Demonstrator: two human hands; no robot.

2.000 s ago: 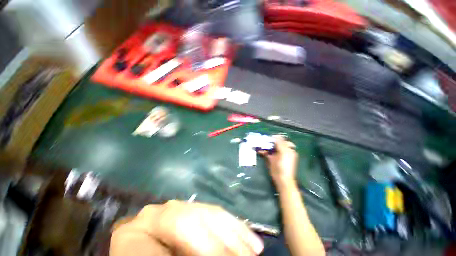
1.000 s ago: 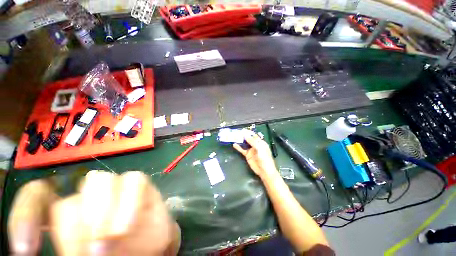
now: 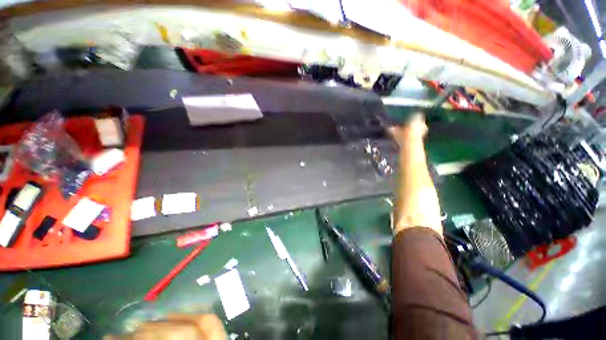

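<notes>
My right hand (image 3: 410, 129), in a brown sleeve, is stretched far forward over the dark strip (image 3: 286, 169), beside a clear plastic bag with small shiny parts (image 3: 377, 158). It is small and blurred; whether it holds anything cannot be told. My left hand (image 3: 176, 328) is cut off by the bottom edge; its fingers and any grip are hidden. On the green mat lie a flat white rectangle (image 3: 232, 293), a slim silvery-white tool (image 3: 287, 259), a thin red stick (image 3: 177, 271) and a short red-handled piece (image 3: 197, 236).
A red tray (image 3: 119, 226) with dark housings, white pieces and a clear bag is at left. A thick black-handled tool (image 3: 355, 255) lies on the mat. Two white pieces and a white block (image 3: 222, 109) lie on the strip. Black bagged material (image 3: 538, 192) and a cable (image 3: 508, 282) are at right.
My right hand has moved forward and right from the mat to over the strip. My left hand is lower in the picture. The view has shifted right; the slim silvery-white tool now shows.
</notes>
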